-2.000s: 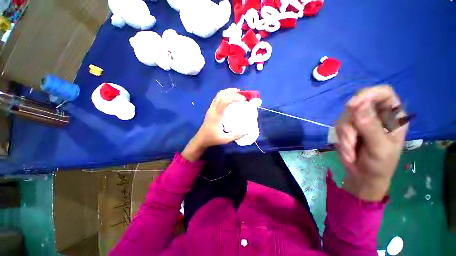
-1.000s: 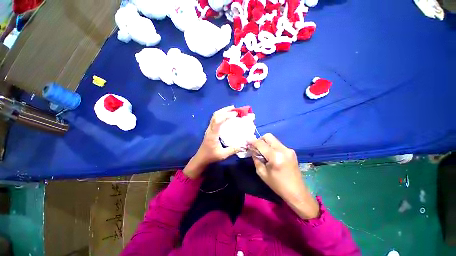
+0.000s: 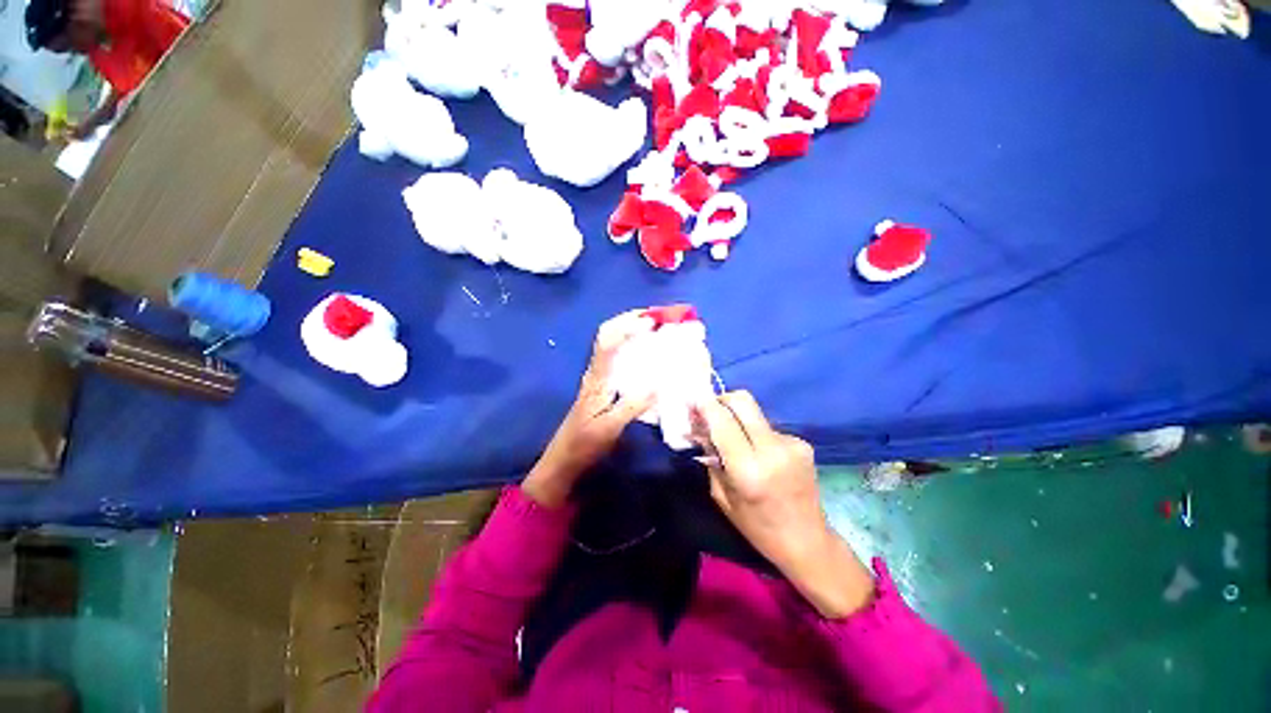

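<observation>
My left hand holds a white plush toy at the table's near edge, above my lap. A small red hat shows on the toy's far end. My right hand is at the toy's right side, its fingertips pinched together against it. A short bit of white thread shows between the toy and my right fingers. No needle can be made out; what the right fingertips pinch is hidden.
A heap of red-and-white hats and white plush pieces lie at the far side. One hat lies right. At left are a hatted toy, blue thread cone, clear brownish tube and carton. A person in red is top left.
My right hand came in from far right, where it pulled the thread taut, to the toy. Since one second ago it has moved only slightly, and the view has shifted.
</observation>
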